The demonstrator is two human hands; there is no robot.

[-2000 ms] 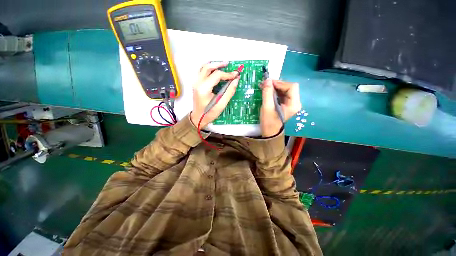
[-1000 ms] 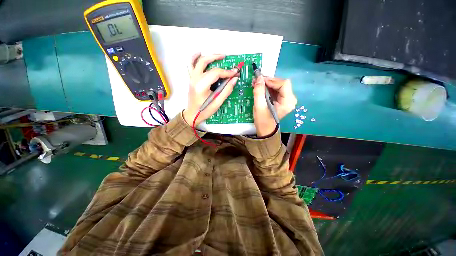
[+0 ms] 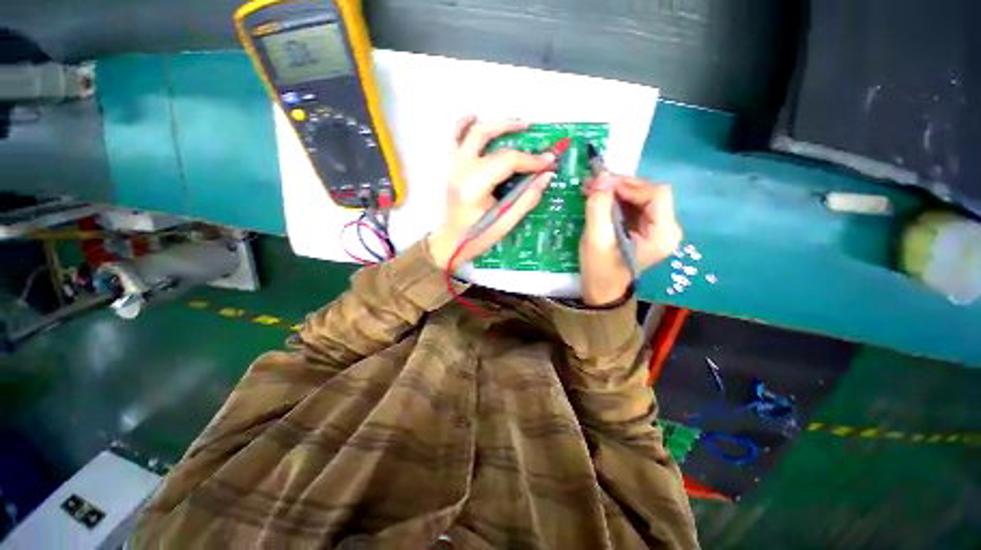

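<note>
A green printed circuit board [image 3: 551,231] lies on a white paper sheet [image 3: 425,97]. My left hand [image 3: 489,188] holds the red test probe [image 3: 497,212] like a pen, its red tip at the upper part of the board. My right hand [image 3: 635,228] holds the black test probe [image 3: 621,226], its dark tip near the board's upper right. I cannot tell if the tips touch the board. The yellow-edged multimeter [image 3: 328,107] lies at the paper's left; its display is too blurred to read. Red and black leads loop from its lower end.
Small pale parts [image 3: 685,269] lie right of the paper on the blue-green bench [image 3: 753,236]. A white strip [image 3: 857,202] and a round roll [image 3: 944,252] are at the far right. A dark slab [image 3: 893,97] is upper right. A red-edged bin [image 3: 669,342] with blue wires is below the bench.
The whole view has shifted, so bench and hands appear farther right. Both hands keep hold of their probes, with the tips over the same upper part of the board.
</note>
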